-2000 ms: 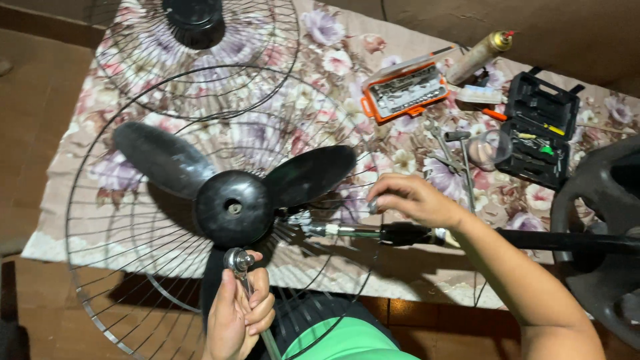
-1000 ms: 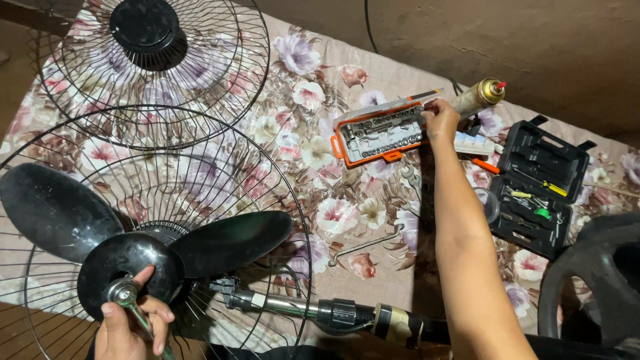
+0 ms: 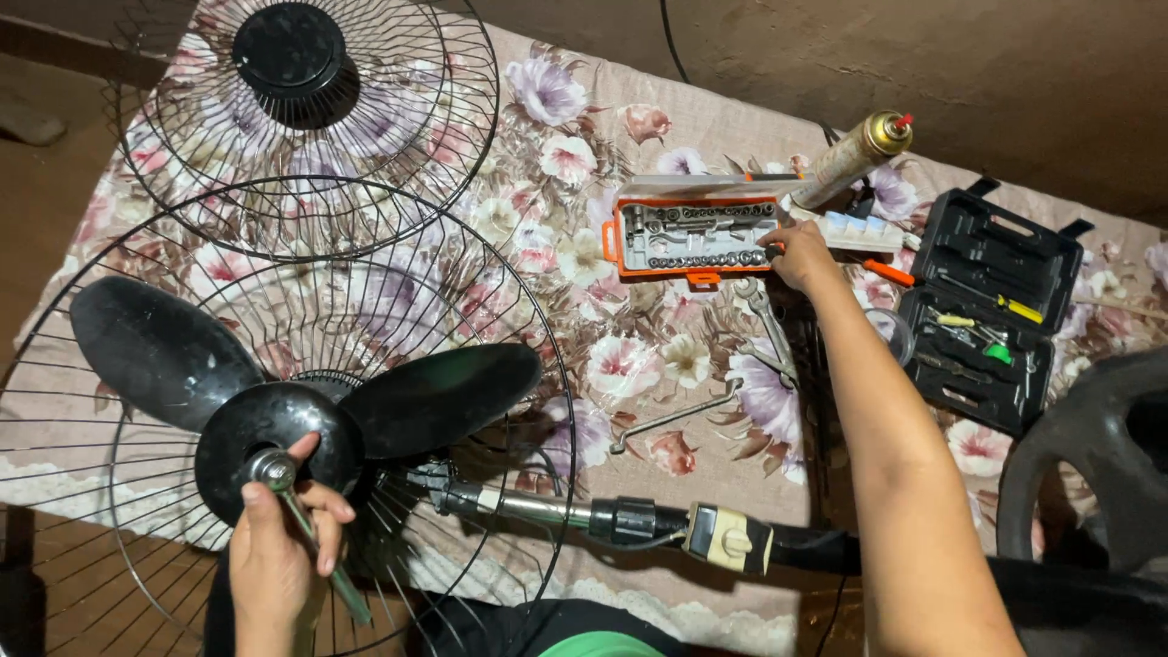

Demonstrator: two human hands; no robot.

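Note:
My left hand [image 3: 287, 538] grips a ratchet wrench [image 3: 306, 520], its round head over the hub of the black fan blade [image 3: 438, 401]. The blade lies in front of the rear wire grille [image 3: 511, 283]. My right hand [image 3: 803, 254] is at the right end of the open orange socket set case [image 3: 698, 274], fingertips at its row of sockets; whether it holds a socket cannot be told. The fan's pole [image 3: 630, 518] runs rightward from behind the blade, with a beige control box [image 3: 730, 538] on it.
A front wire grille [image 3: 297, 55] lies at the upper left. Near the socket case are a spray can [image 3: 853, 160], several wrenches [image 3: 771, 328], an orange-handled tool [image 3: 887, 272] and an open black tool case [image 3: 990, 301]. The fan base [image 3: 1049, 456] stands at right.
My right hand has moved from beside the pole to the socket case, and now is at its right end. My left hand keeps the ratchet at the hub. The view has shifted.

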